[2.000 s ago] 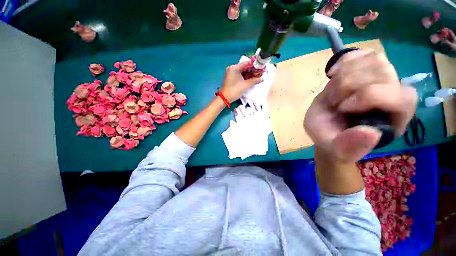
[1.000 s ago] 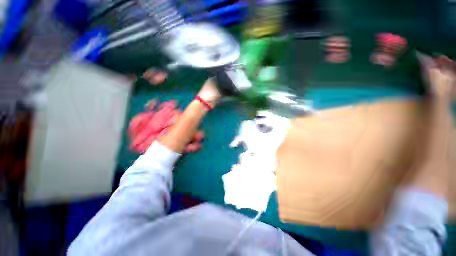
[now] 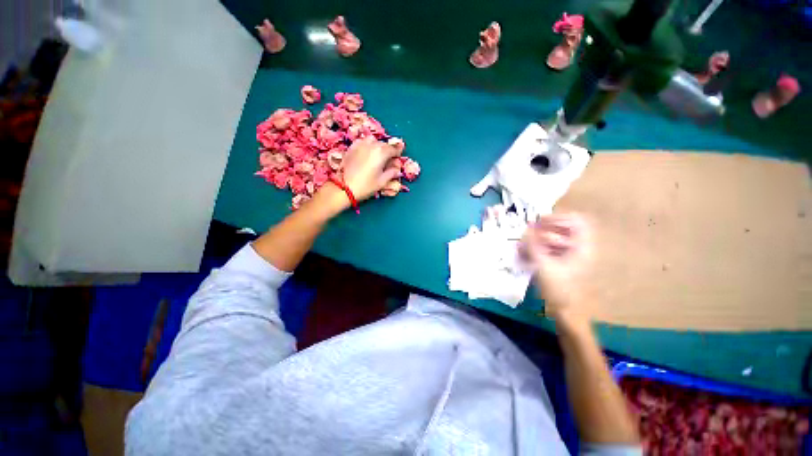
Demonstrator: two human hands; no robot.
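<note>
A loose pile of pink-red and tan petal-shaped parts (image 3: 298, 151) lies on the left of the teal bench. My left hand (image 3: 369, 169), with a red wrist band, is at the pile's right side, fingers curled over parts; whether it grips one is hidden. My right hand (image 3: 556, 245) is blurred, over the right edge of the white work gloves (image 3: 485, 267); I cannot tell if it holds anything. White padding with a dark round hole (image 3: 554, 174) lies under the green press (image 3: 614, 71).
A tan cardboard sheet (image 3: 694, 240) lies right of the press. A dark green belt (image 3: 418, 44) behind carries several spaced flesh-pink figurine parts (image 3: 486, 46). A pale upright board (image 3: 133, 142) stands left. A blue bin of parts (image 3: 712, 419) is at lower right.
My left hand has gone from the press to the parts pile. My right hand has left the press lever and come to the gloves. The view has shifted left.
</note>
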